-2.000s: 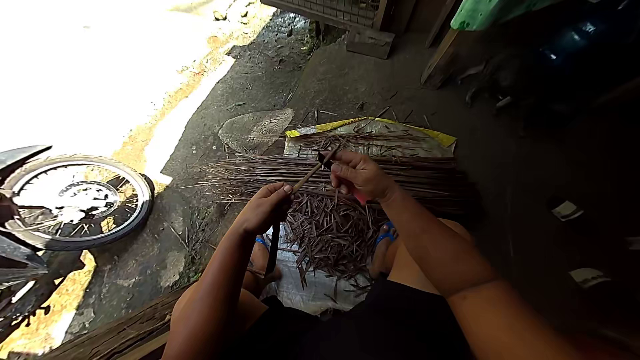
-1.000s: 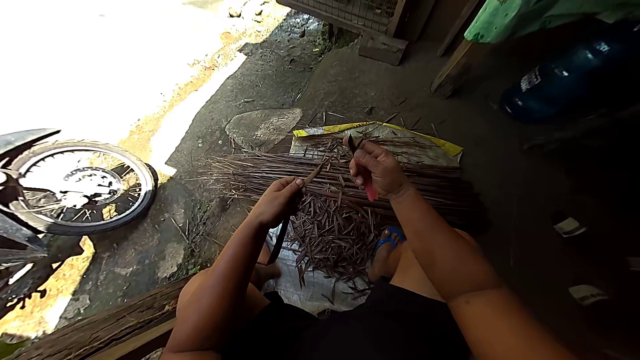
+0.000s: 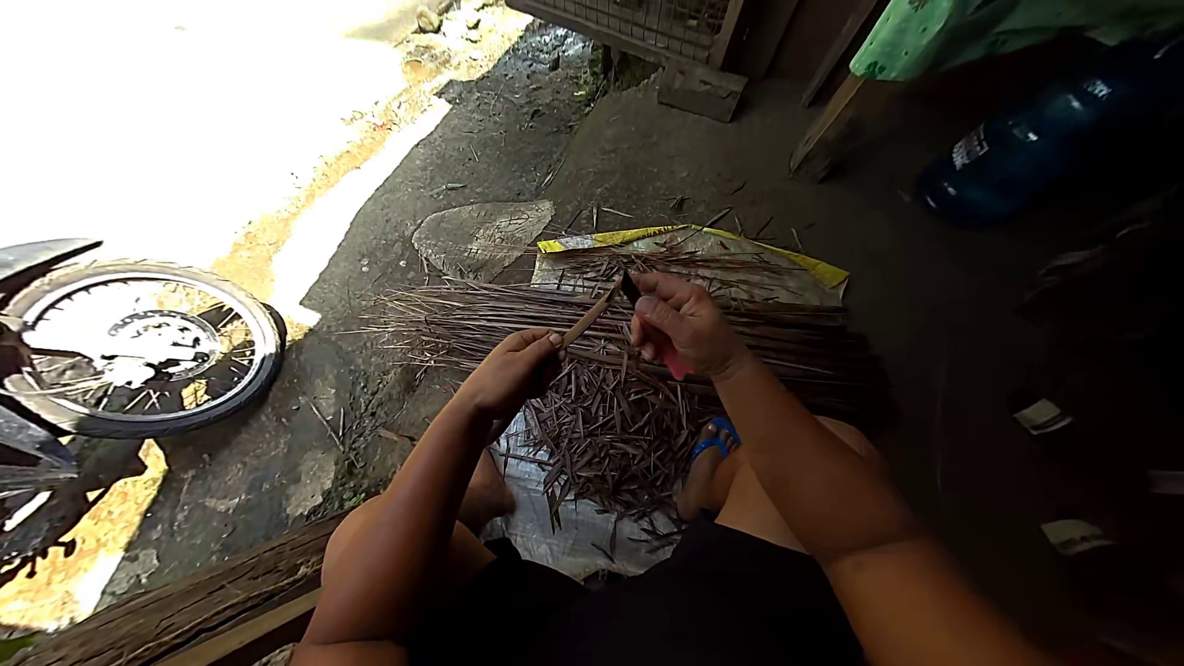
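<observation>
My left hand [image 3: 523, 370] grips a narrow brown strip of dried leaf or stalk [image 3: 587, 321], which slants up to the right. At its upper end my right hand [image 3: 683, 324] holds a small dark blade [image 3: 630, 289], with a pink piece [image 3: 677, 363], perhaps its handle, showing below the fingers. Behind both hands lies a long bundle of thin dried brown stalks [image 3: 453, 319]. Beneath them, between my feet, is a heap of short cut brown pieces [image 3: 606, 435] on a pale woven sack [image 3: 546, 527].
A yellow-edged sack [image 3: 795, 287] lies under the bundle. A motorcycle wheel [image 3: 139, 347] stands at the left. At the right is a blue water container [image 3: 980, 185] near a green cloth [image 3: 925, 37]. A wooden block [image 3: 701, 91] sits at the back, and a wooden beam [image 3: 203, 592] runs lower left.
My hands were close together two seconds ago, then stood further apart. Now the blade in my right hand is back at the strip's upper end. A dark length hanging below my left hand no longer shows.
</observation>
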